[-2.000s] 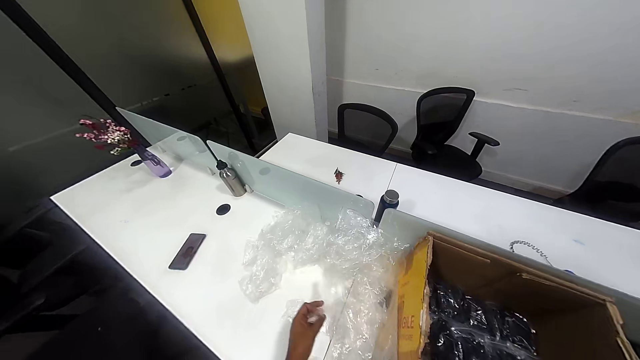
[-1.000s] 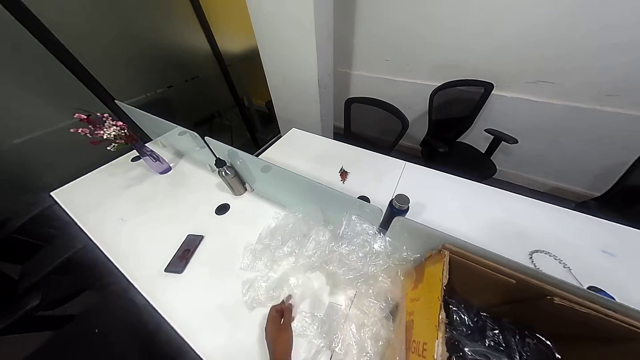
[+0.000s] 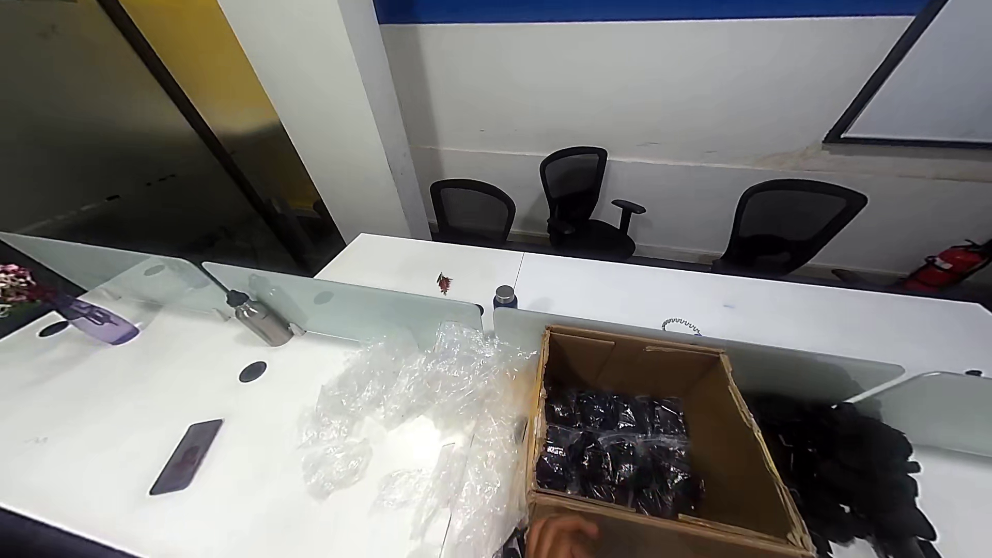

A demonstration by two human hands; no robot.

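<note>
What appears to be my left hand [image 3: 562,536] is at the bottom edge of the head view, against the near wall of an open cardboard box [image 3: 744,457]. Its fingers look curled, and the frame cuts off the rest; whether it grips the box cannot be told. Inside the box lie several dark items in clear plastic bags [image 3: 620,449], in rows. Crumpled clear plastic wrap [image 3: 403,387] spreads over the white desk just left of the box. A heap of black items [image 3: 845,465] lies right of the box. My right hand is out of view.
On the desk's left are a smartphone [image 3: 186,457], a metal bottle [image 3: 263,322] and a purple vase [image 3: 97,322] with flowers. Glass dividers [image 3: 349,306] run behind them. A dark bottle [image 3: 504,297] stands beyond, with office chairs [image 3: 573,201] near the wall.
My left hand has moved right, from the plastic wrap to the near wall of the box. The view has swung right and up, showing more of the box and the black heap.
</note>
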